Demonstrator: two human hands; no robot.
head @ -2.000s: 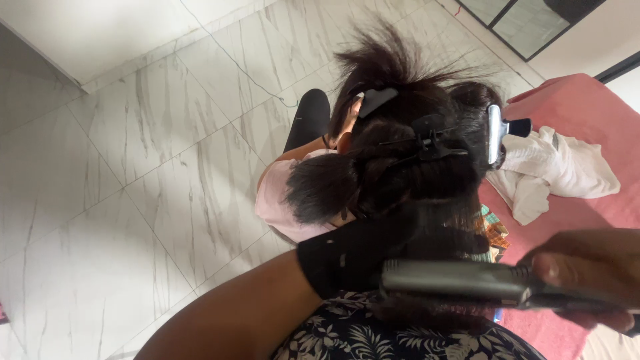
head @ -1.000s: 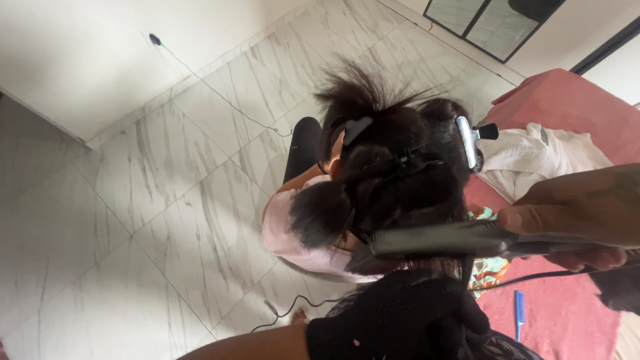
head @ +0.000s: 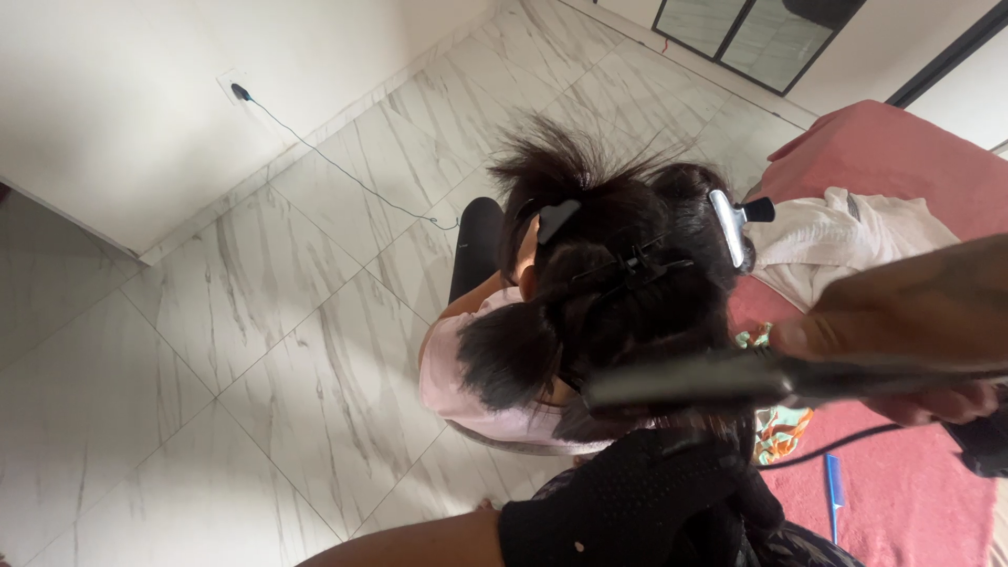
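A seated person in a pink top (head: 472, 386) has dark hair (head: 654, 315) parted into sections. A black claw clip (head: 634, 266) sits at the back of the head, a silver clip with a black end (head: 728, 228) on the right, and a black clip (head: 559, 220) on the left. My right hand (head: 906, 331) grips a hair straightener (head: 693, 382), its blurred plates lying across the lower hair. Just below the plates, my left hand (head: 646, 488), in a black dotted glove, is at the hair ends; its fingers are partly hidden and blurred.
A pink cloth (head: 890, 465) covers a surface at the right, with a white cloth (head: 850, 236) and a blue tail comb (head: 833, 488) on it. A cord (head: 339, 167) runs from a wall plug (head: 240, 91) across the marble-patterned floor. A dark-framed glass panel (head: 756, 39) stands behind.
Two seconds ago my left hand was at the hair, above and beside the straightener; it has moved down below it. The straightener has stayed in my right hand. The view has shifted.
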